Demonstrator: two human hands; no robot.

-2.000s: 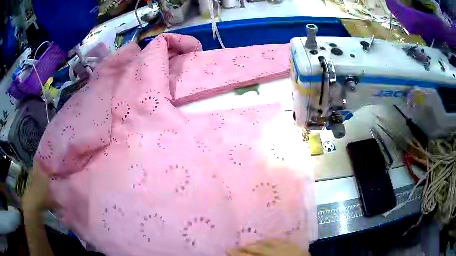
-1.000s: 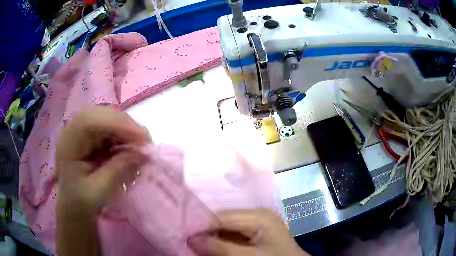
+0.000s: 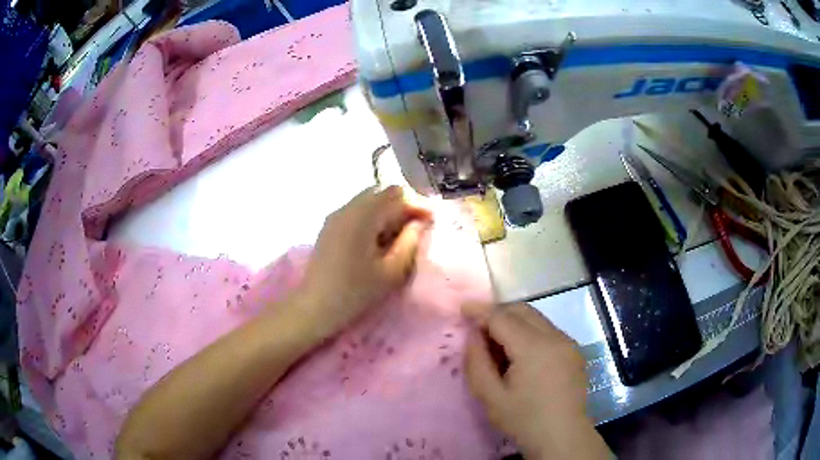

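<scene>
A pink eyelet fabric panel (image 3: pixel 360 377) lies in front of the white sewing machine (image 3: pixel 575 63), with its top edge near the needle area. My left hand (image 3: pixel 373 243) pinches the fabric edge just left of the presser foot (image 3: pixel 459 187), in bright light. My right hand (image 3: pixel 526 368) pinches the right edge of the fabric nearer to me. The glare hides the exact fabric edge and whether it lies under the foot.
Folded pink eyelet fabric (image 3: pixel 243 90) lies behind and left. A yellow block (image 3: pixel 490 220) sits right of the foot. A black phone (image 3: pixel 634 283), red-handled tool (image 3: pixel 733 243), screwdriver (image 3: pixel 724 144) and cream cords (image 3: pixel 796 269) lie right. Pale pink cloth (image 3: pixel 710 431) shows below the table edge.
The fabric has been laid out flatter and brought to the needle area. My left hand moved right, close to the foot; my right hand moved up and right. The view shifted closer to the machine.
</scene>
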